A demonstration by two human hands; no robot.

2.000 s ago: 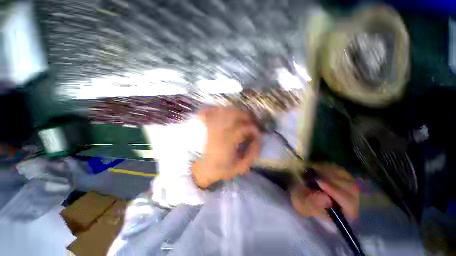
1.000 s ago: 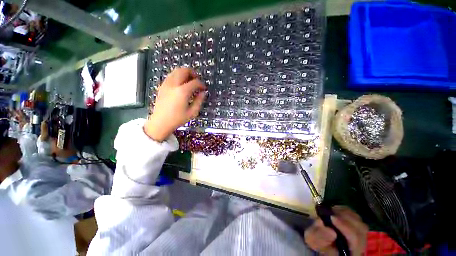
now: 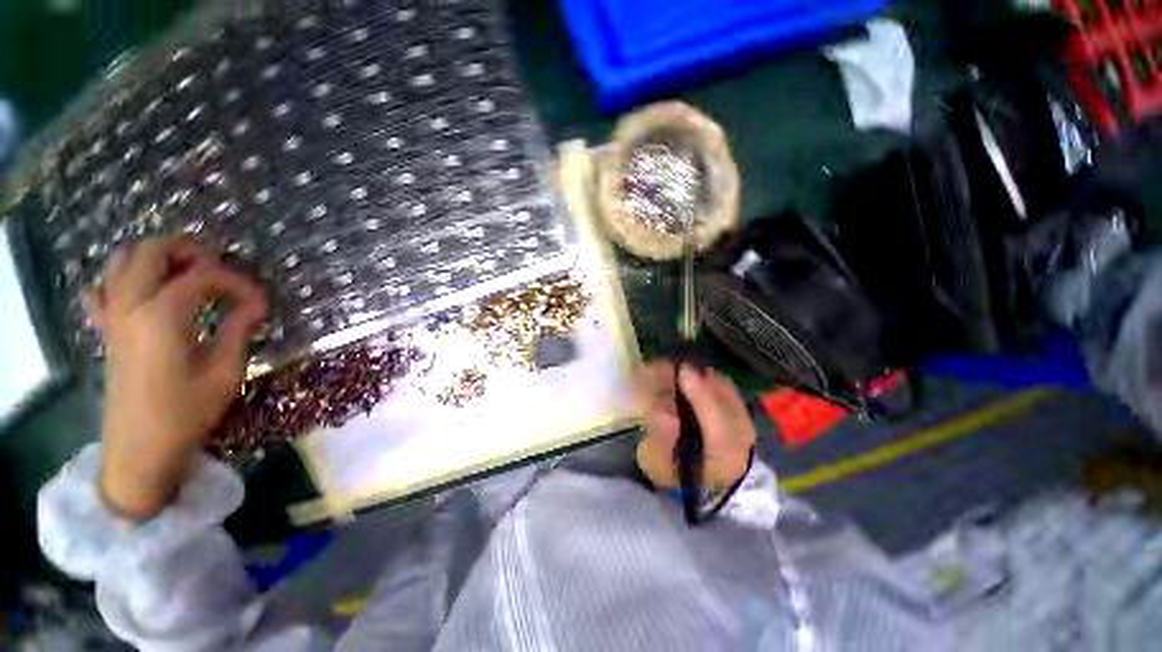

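My right hand (image 3: 695,427) holds the black handle of the soldering iron (image 3: 688,306), its shaft pointing up to the near rim of the beige bowl (image 3: 669,245) with silvery metal wool. My left hand (image 3: 172,357) is over the left near part of the clear tray (image 3: 382,166), fingers curled with thumb and fingertips close together; blur hides whether it holds something. Many dark modules with light centre marks sit in the tray. A dark red pile (image 3: 319,395) and a gold-coloured pile (image 3: 529,312) lie below the tray. A small dark square piece (image 3: 553,352) lies beside the gold pile.
The white work sheet (image 3: 421,439) has yellowish tape edges. A blue bin (image 3: 714,38) is at the top. A black fan with a wire guard (image 3: 777,325) stands right of the bowl. A red basket (image 3: 1121,57) is at top right. A person's pale sleeve (image 3: 1128,331) shows at the right edge.
The view has swung right, shifting the bench leftwards. The iron has moved from beside the small dark piece to the bowl. My left hand stays over the tray's left part.
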